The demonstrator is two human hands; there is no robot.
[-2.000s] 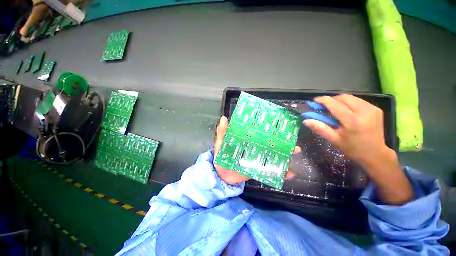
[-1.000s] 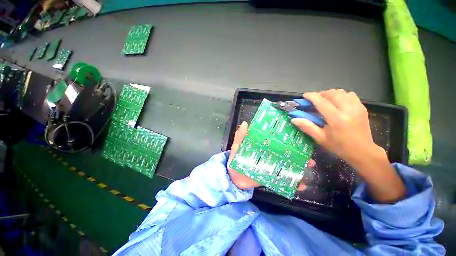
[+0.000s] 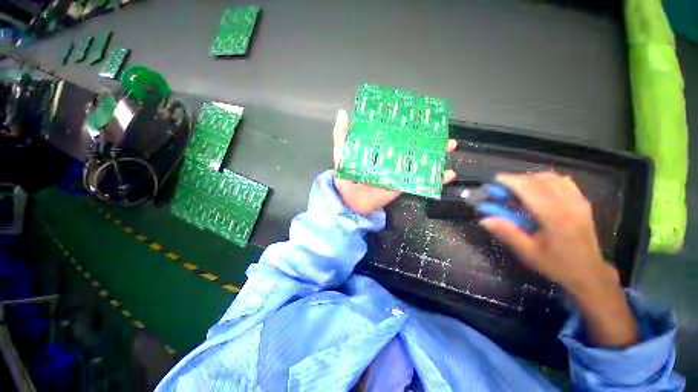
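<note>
My left hand (image 3: 366, 196) holds a green circuit board panel (image 3: 395, 141) from below, over the upper left part of the black tray (image 3: 641, 222). Its fingertips show at both sides of the panel. My right hand (image 3: 552, 227) holds blue-handled cutters (image 3: 505, 208) over the tray, to the right of the panel and apart from it. The cutters are blurred; whether their jaws are open cannot be told. A small dark tool (image 3: 450, 208) lies in the tray below the panel. Silvery specks are scattered over the tray floor.
Two green boards (image 3: 222, 205) lie left of the tray, another board (image 3: 235, 32) farther up the belt. A green reel (image 3: 144, 83) and metallic equipment with a cable (image 3: 122, 176) stand at left. A long lime-yellow roll (image 3: 660, 122) lies right of the tray.
The panel has moved up and turned more upright in the view. The cutters have come away from its upper edge, down and right. The dark tool in the tray is now visible.
</note>
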